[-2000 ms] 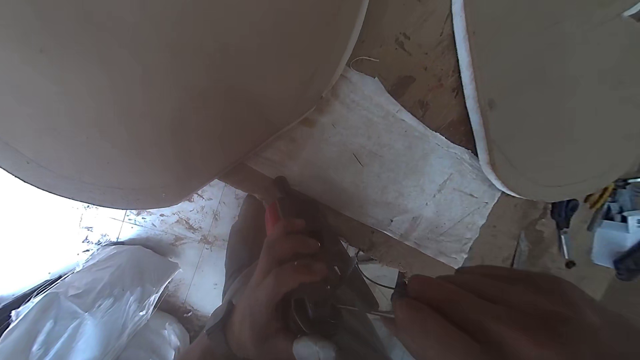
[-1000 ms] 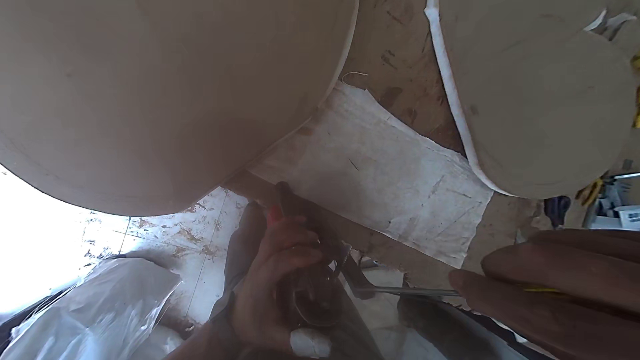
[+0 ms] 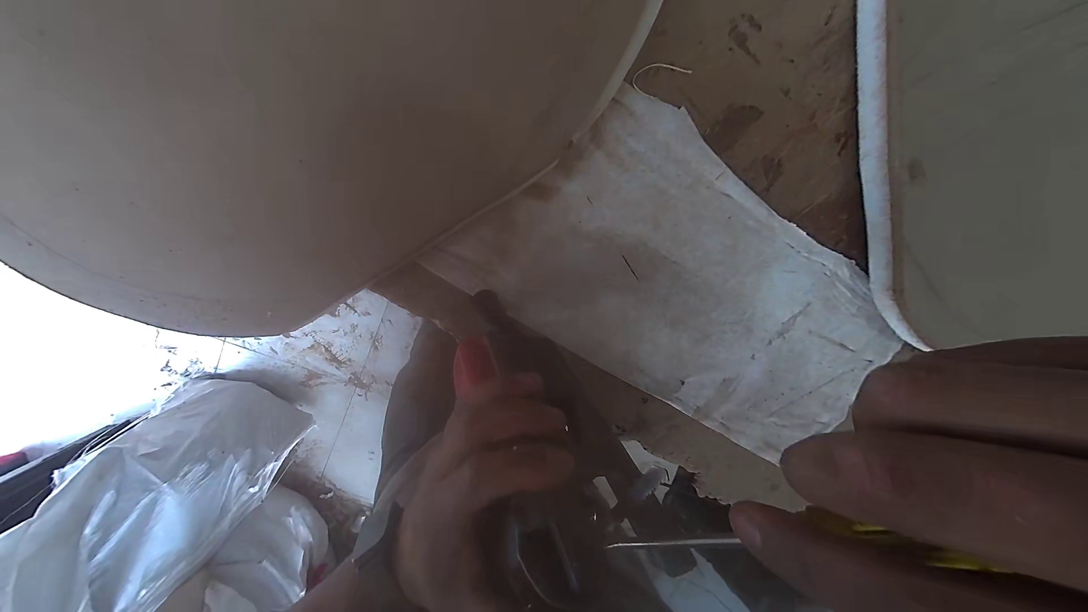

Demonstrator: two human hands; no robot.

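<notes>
My left hand (image 3: 501, 476), low in the middle, is wrapped around a dark tool with a red part (image 3: 474, 365); its exact kind is unclear. A screwdriver with a yellow handle (image 3: 901, 540) is in my right hand (image 3: 952, 459) at the lower right. Its thin metal shaft (image 3: 671, 541) points left, with the end by the dark tool. I cannot tell whether the two touch. The fingers of my right hand cover much of the handle.
A large rounded beige panel (image 3: 280, 153) fills the upper left. Another panel with a white padded edge (image 3: 875, 170) lies at the right. Between them a white cloth piece (image 3: 680, 280) rests on a stained brown surface (image 3: 765, 110). Clear plastic bags (image 3: 170, 484) lie at the lower left.
Two seconds ago my right hand was nearer my left hand; it has since moved to the right. The yellow handle shows more plainly now. My left hand keeps its hold on the dark tool.
</notes>
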